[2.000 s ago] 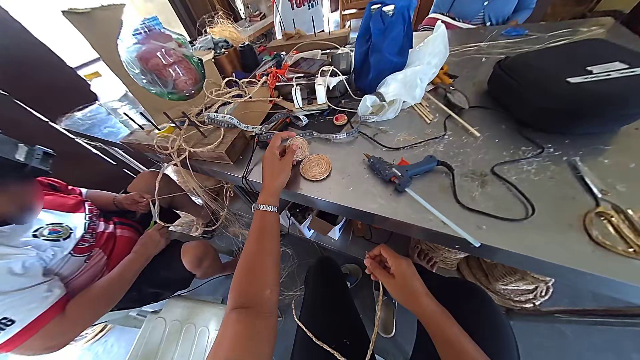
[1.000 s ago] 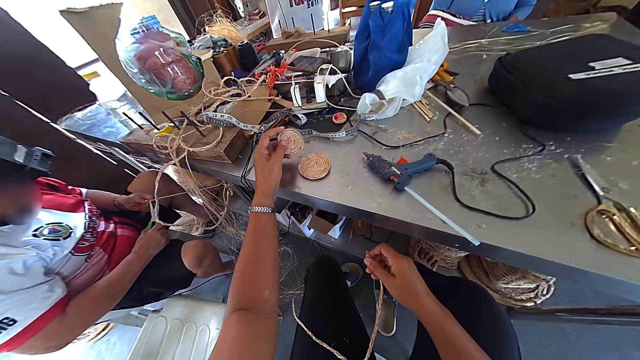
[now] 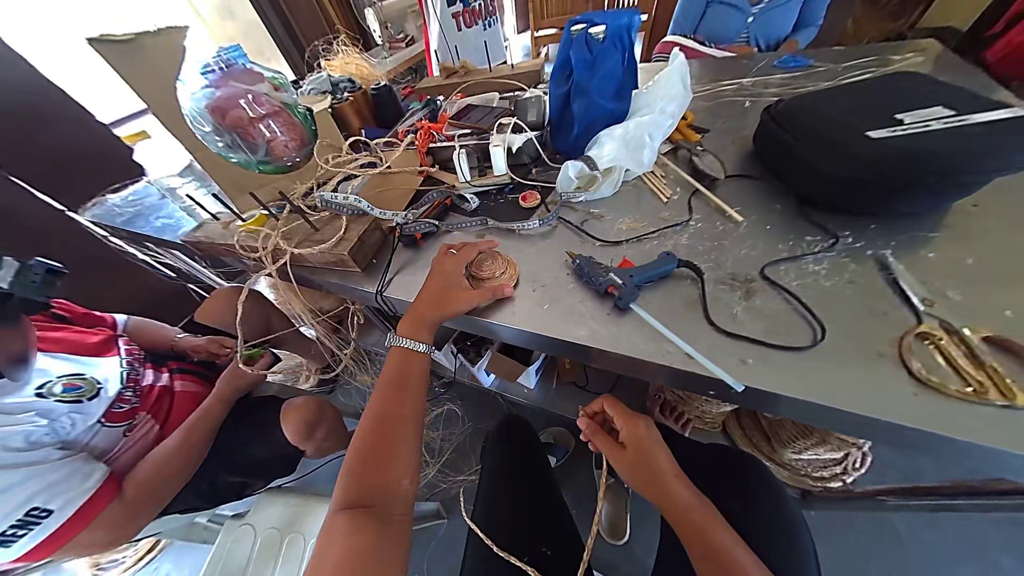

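My left hand (image 3: pixel 456 284) is at the near edge of the metal table, its thumb and fingers around a small round coil of braided fibre (image 3: pixel 492 270). Whether one coil or two stacked lie there, I cannot tell. Over my lap, my right hand (image 3: pixel 620 432) pinches the end of a thin braided fibre cord (image 3: pixel 594 512), which hangs down in a loop. A blue glue gun (image 3: pixel 620 278) with a long clear glue stick lies on the table to the right of the coil. Farther right are gold-handled scissors (image 3: pixel 952 352).
A measuring tape (image 3: pixel 496 222), wooden block with metal pegs (image 3: pixel 336 244), chargers, blue bag (image 3: pixel 594 84), white plastic bag (image 3: pixel 632 132), thin sticks (image 3: pixel 704 188) and black case (image 3: pixel 888 144) cover the back. A seated co-worker (image 3: pixel 152 416) handles fibre at left; another person sits across the table.
My left hand has brought the coil it held over to the other coil, which lay separately on the table to its right. My right hand has stayed over my lap with the cord.
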